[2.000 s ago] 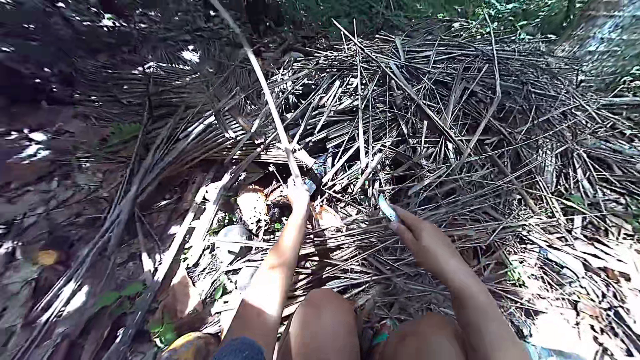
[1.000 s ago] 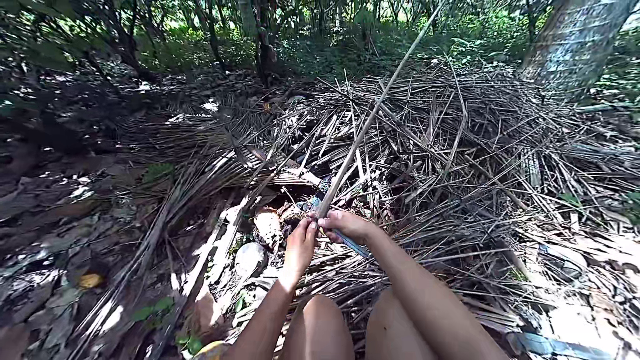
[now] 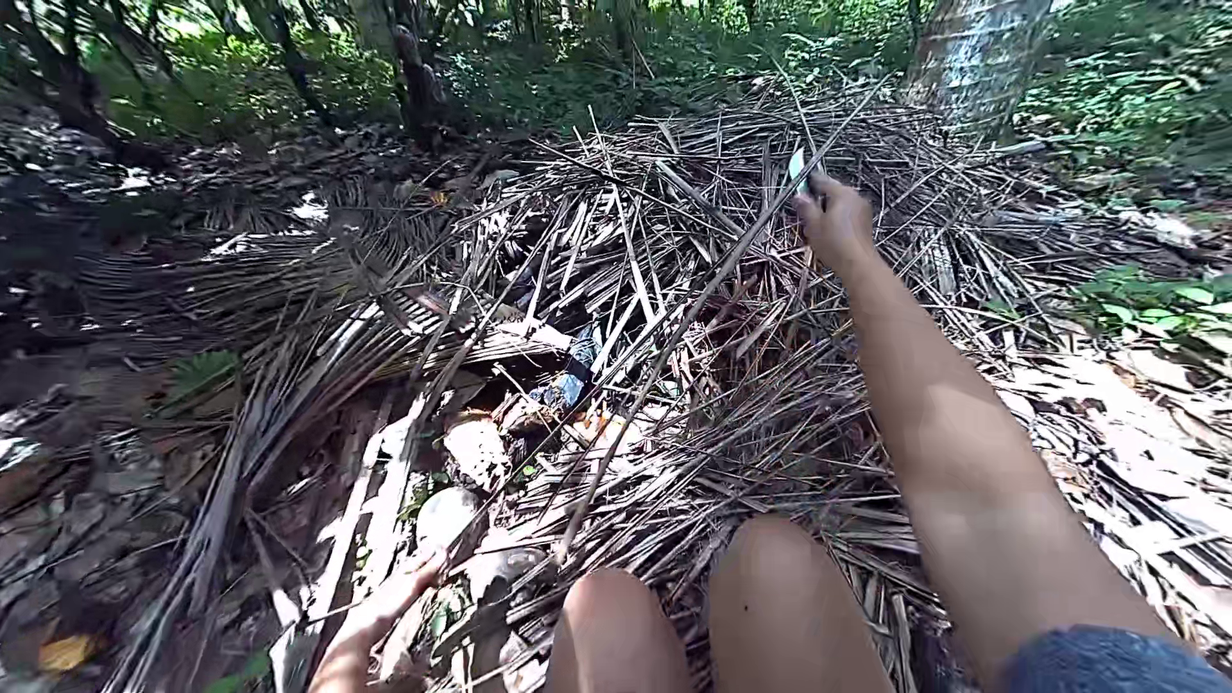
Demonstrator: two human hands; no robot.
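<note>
My right hand (image 3: 835, 214) reaches far forward over a heap of dry palm leaflets, closed on a knife (image 3: 797, 170) whose pale blade points up. A long thin stick (image 3: 695, 306) runs diagonally from near my knees up past the right hand; whether that hand also touches it I cannot tell. Low at the left, my left hand (image 3: 419, 575) is near a pale rounded stone or husk (image 3: 447, 516). Its fingers are blurred and partly lost against the litter, so its grip is unclear. The dry leaflet heap (image 3: 770, 385) lies beneath the stick.
My bare knees (image 3: 616, 626) are close in front. Dry palm fronds (image 3: 318, 356) spread at the left, with a bluish wrapper-like piece (image 3: 566, 388) near the middle. A tree trunk (image 3: 977, 72) stands at the back right, and green plants (image 3: 1155, 308) grow at the right.
My hands, together at the stick a second ago, are now far apart: the right forward with the knife, the left low at the left. The stick lies lower across the heap. The view has shifted.
</note>
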